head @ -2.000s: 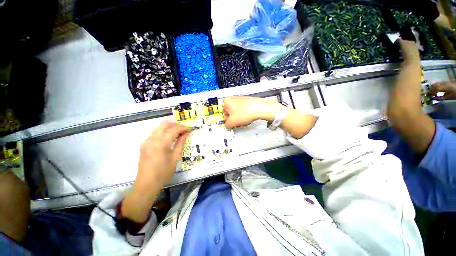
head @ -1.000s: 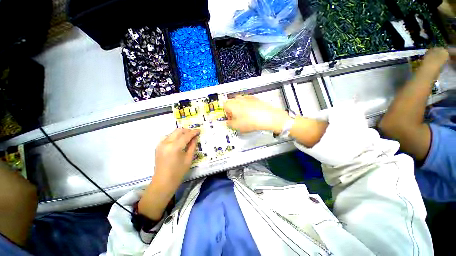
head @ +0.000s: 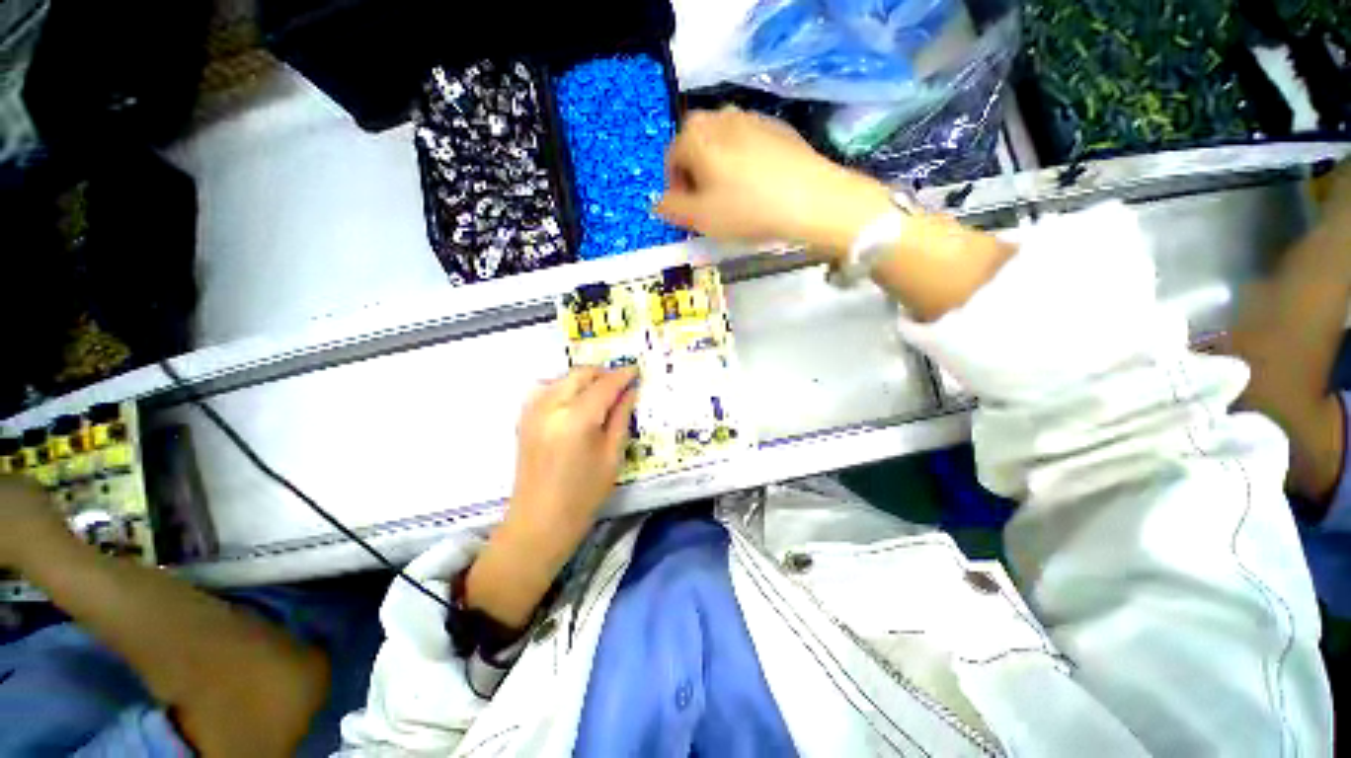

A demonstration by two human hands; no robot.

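Observation:
The pale yellow PCB panel (head: pixel 685 382), two halves side by side with yellow and black parts along its far edge, lies in the conveyor track. My left hand (head: pixel 571 433) is over its left half, thumb and fingertips close together at the board; whether they pinch a part cannot be told. My right hand (head: pixel 748 178) is raised at the right edge of the bin of blue components (head: pixel 615 148), slightly blurred, fingers bent. Its fingertips partly hide what lies beneath, and whether it holds anything cannot be told.
A bin of black-and-silver components (head: pixel 489 178) stands left of the blue. Behind my right hand lie plastic bags (head: pixel 874 59). Green components (head: pixel 1156 82) fill a tray at right. The conveyor rail (head: pixel 371 316) runs across. Neighbours' arms reach in at both sides; another PCB (head: pixel 97 474) lies at left.
My right hand has left the board's far right edge and moved up to the bins. My left hand stays at the board. The view has shifted, and more of the left neighbour's board shows.

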